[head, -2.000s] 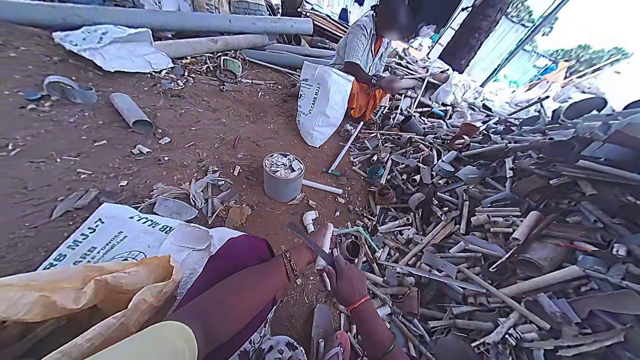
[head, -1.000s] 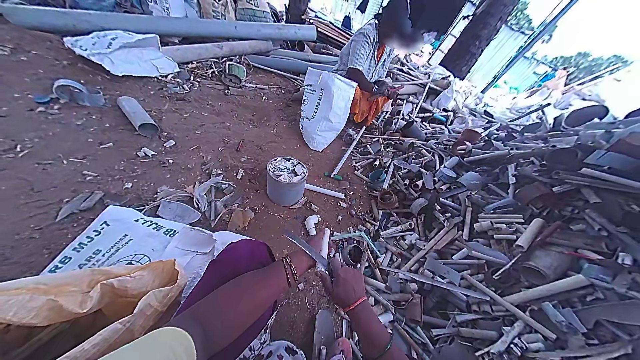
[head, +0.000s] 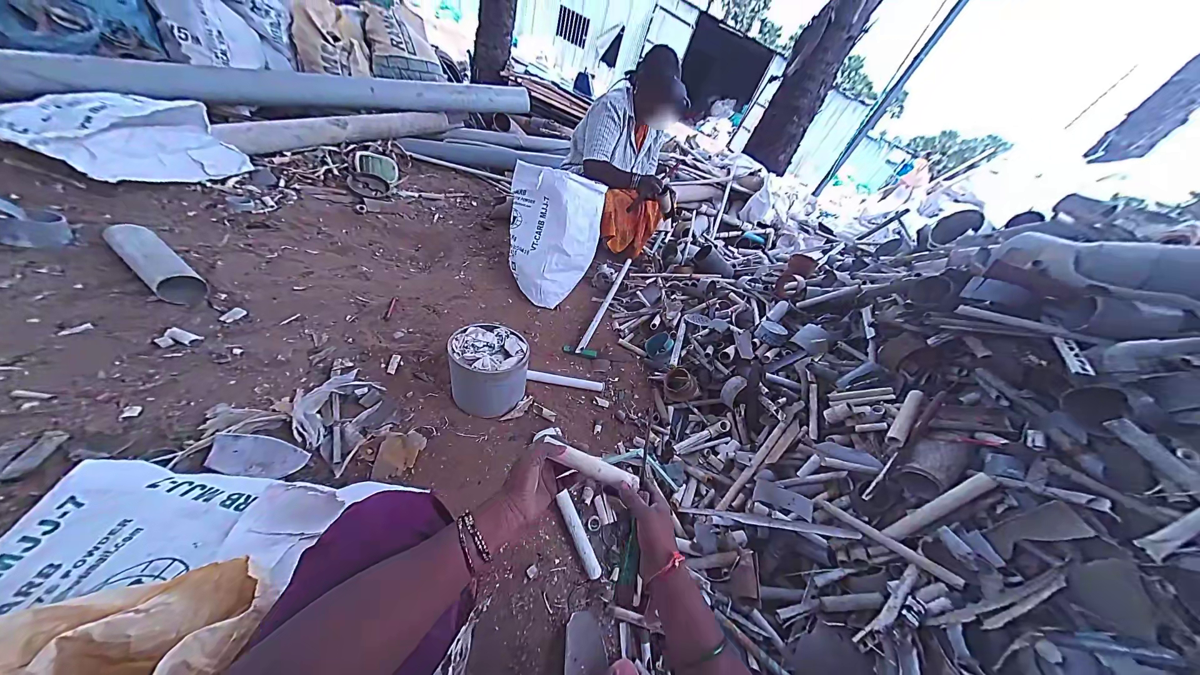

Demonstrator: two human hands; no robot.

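My left hand (head: 527,489) grips one end of a short white plastic pipe (head: 592,465), which points right. My right hand (head: 653,530) touches the pipe's other end with its fingertips. It also holds a knife, whose thin dark blade (head: 646,441) stands nearly edge-on above the fingers; its handle is mostly hidden. A white pipe fitting (head: 547,435) lies just beyond my left hand. Below the held pipe, another white pipe piece (head: 577,534) lies on the soil. Farther forward stands a grey bucket (head: 488,386) filled with pale scraps.
A large heap of pipe scrap (head: 881,450) covers the right side. Ahead, a person (head: 619,141) sits beside a white sack (head: 555,234). A green-headed tool with a pale handle (head: 605,309) lies near the heap. Long grey pipes (head: 281,89) lie at the back left.
The knife blade, earlier slanting up-left beside the pipe, now points upward at the pipe's right end. The pipe has turned to point right. The view has tilted up somewhat.
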